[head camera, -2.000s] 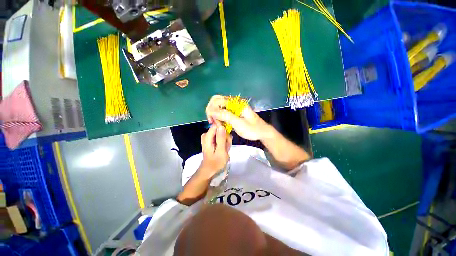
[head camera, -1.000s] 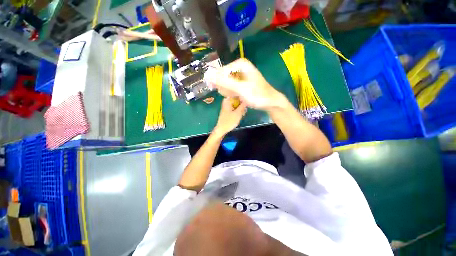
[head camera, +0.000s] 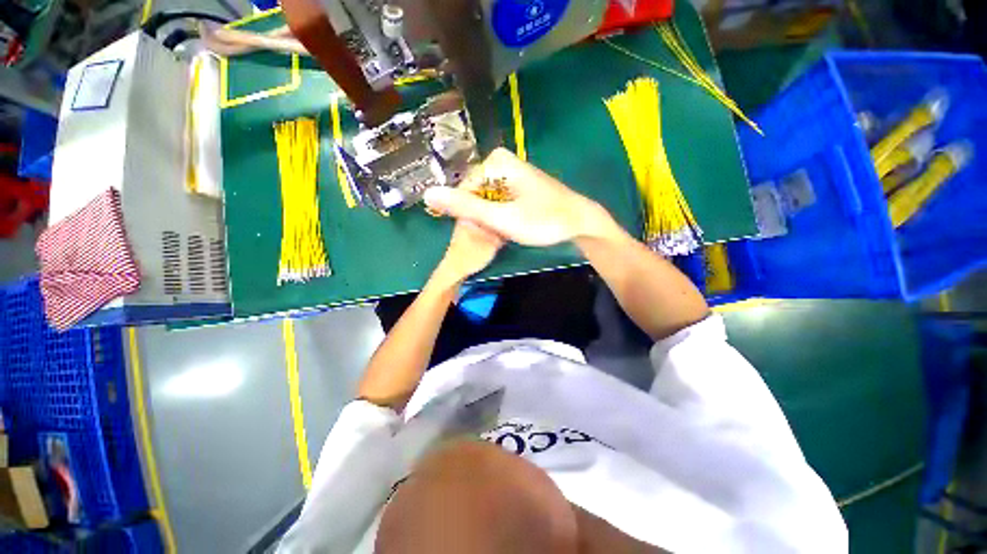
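My right hand (head camera: 530, 206) is closed around a bunch of yellow wires (head camera: 495, 190), whose ends show at the top of the fist. Its thumb and fingertips point left, beside the front right of the silver crimp applicator (head camera: 406, 157). A single wire at the fingertips cannot be made out. My left hand (head camera: 473, 247) is just below and against my right hand, over the bench's front edge. Its fingers are mostly hidden under my right hand, so its grip does not show.
Yellow wire bundles lie on the green bench (head camera: 379, 254) at left (head camera: 300, 200) and right (head camera: 653, 168). Loose wires (head camera: 698, 70) lie far right. The press (head camera: 460, 49) overhangs the applicator. A grey-white cabinet (head camera: 141, 162) with striped cloth (head camera: 89, 260) stands left, a blue bin (head camera: 801, 216) right.
Since two seconds ago both hands have moved forward from the bench's front edge to the applicator. In the last second they have drawn closer together. The camera view has shifted.
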